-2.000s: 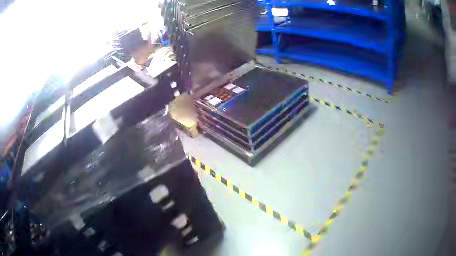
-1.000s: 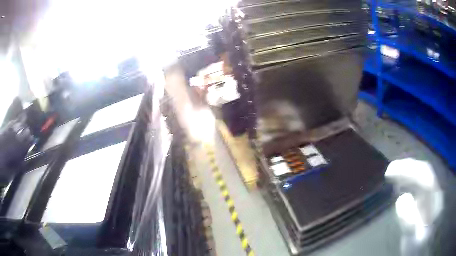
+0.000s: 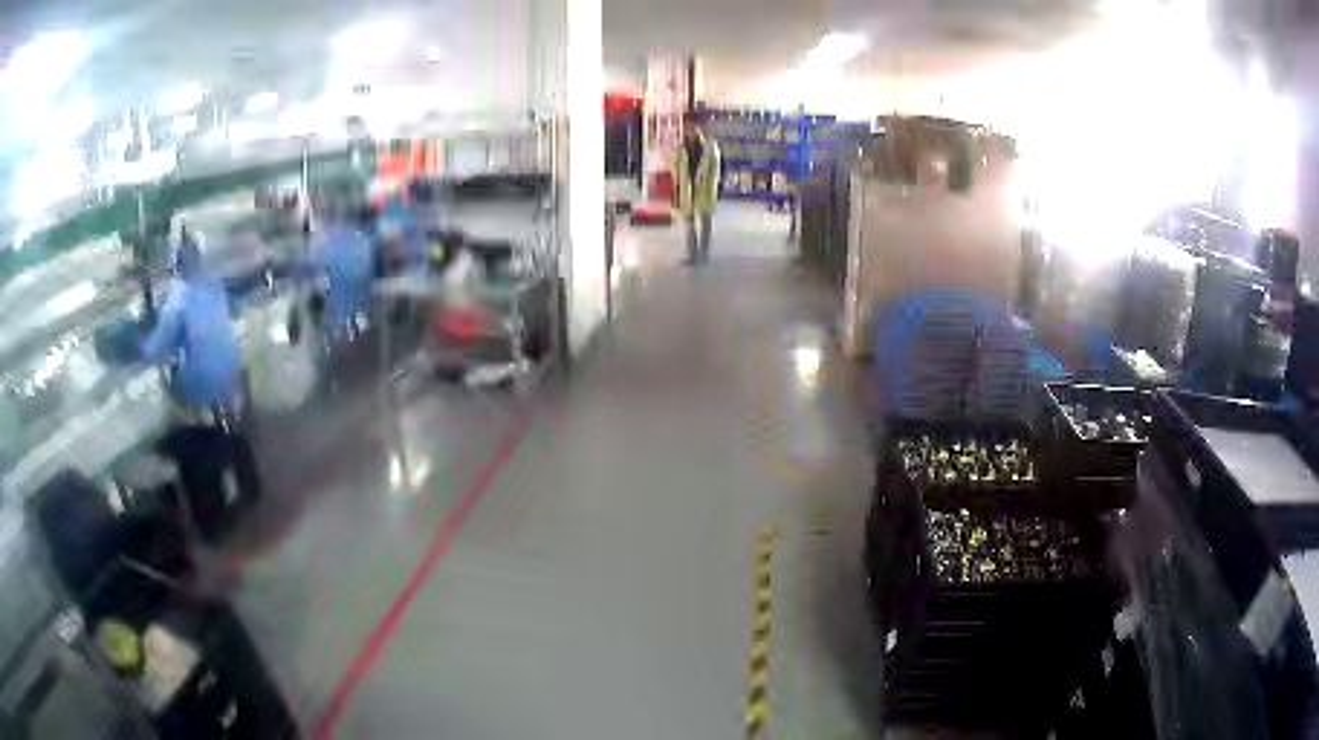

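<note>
Neither of my hands is in the picture. Nearest in front on the right, black bins stand stacked, with small glittering metal parts in the top ones. Right of them, black boxes with white sheets on top reach the right edge. Blue stacks stand just behind the bins. The view is blurred.
Grey floor with a red line and yellow-black tape runs ahead. People in blue smocks are along the bench at left. A person stands in the far aisle. A white pillar and a cart are left of centre.
The view has swung left and up from the floor stack and blue shelf to the long aisle. A white glove-like shape at the lower right one second ago is gone from view.
</note>
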